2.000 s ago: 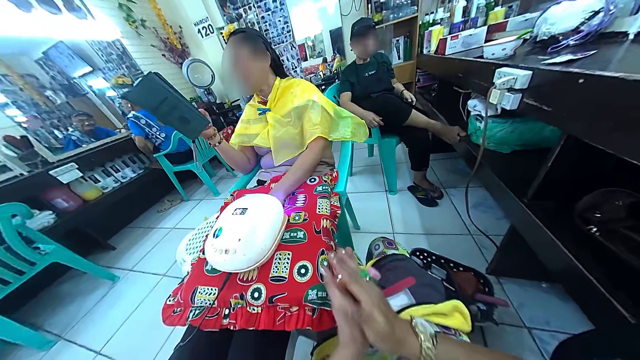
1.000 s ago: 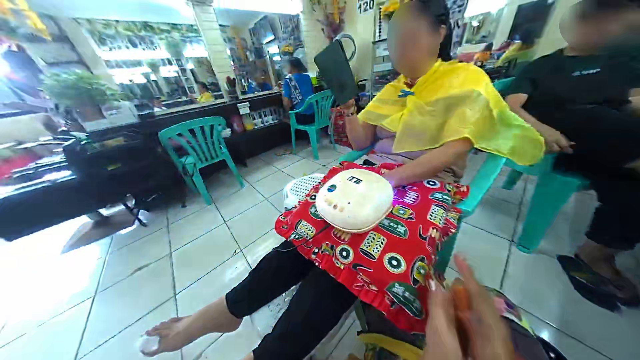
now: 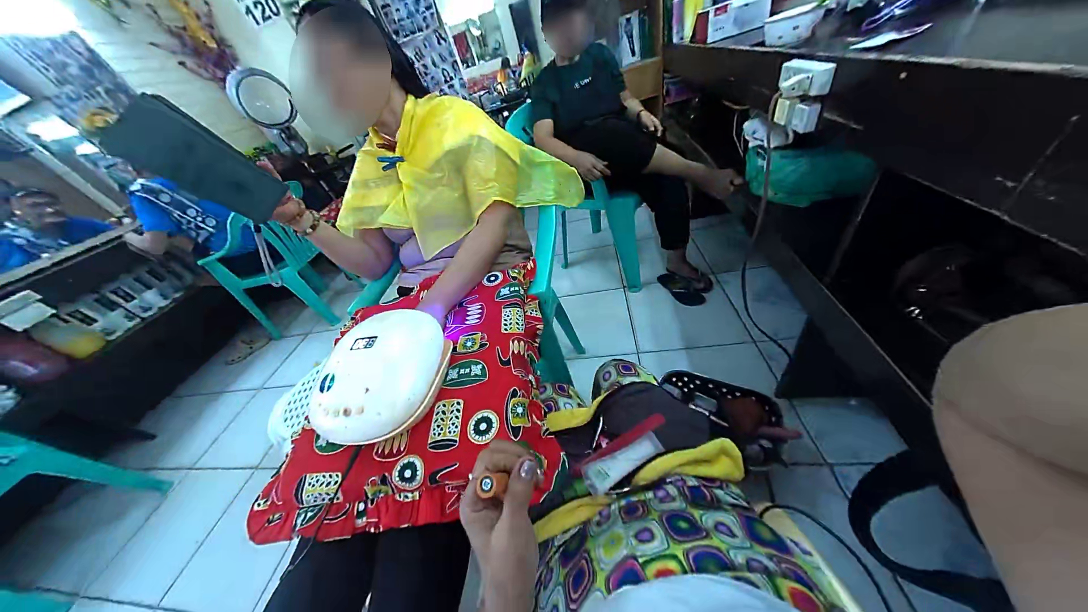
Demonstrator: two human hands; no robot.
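My left hand point(image 3: 501, 510) is closed around a small orange bottle or its cap point(image 3: 491, 485), at the lower middle. My right hand is out of view. Just beyond my left hand, a white nail lamp point(image 3: 378, 378) rests on a red patterned cloth point(image 3: 450, 425) over a seated person's lap. That person wears a yellow cape point(image 3: 459, 170), and their hand reaches into the purple glow at the lamp's far side. Their other hand holds up a dark flat case or tablet point(image 3: 191, 157). A colourful patterned bag point(image 3: 671, 544) lies right of my left hand, with a red-handled tool point(image 3: 629, 442) on it.
Another person sits on a green plastic chair point(image 3: 625, 229) farther back. A dark counter point(image 3: 960, 110) with a power outlet point(image 3: 806, 78) and a hanging cord runs along the right. Skin, possibly a knee or arm point(image 3: 1020, 408), fills the right edge. Green chairs stand at left.
My hands were held together a moment ago; now they are apart, and only my left hand shows, with the orange item in it. The view has swung left and back.
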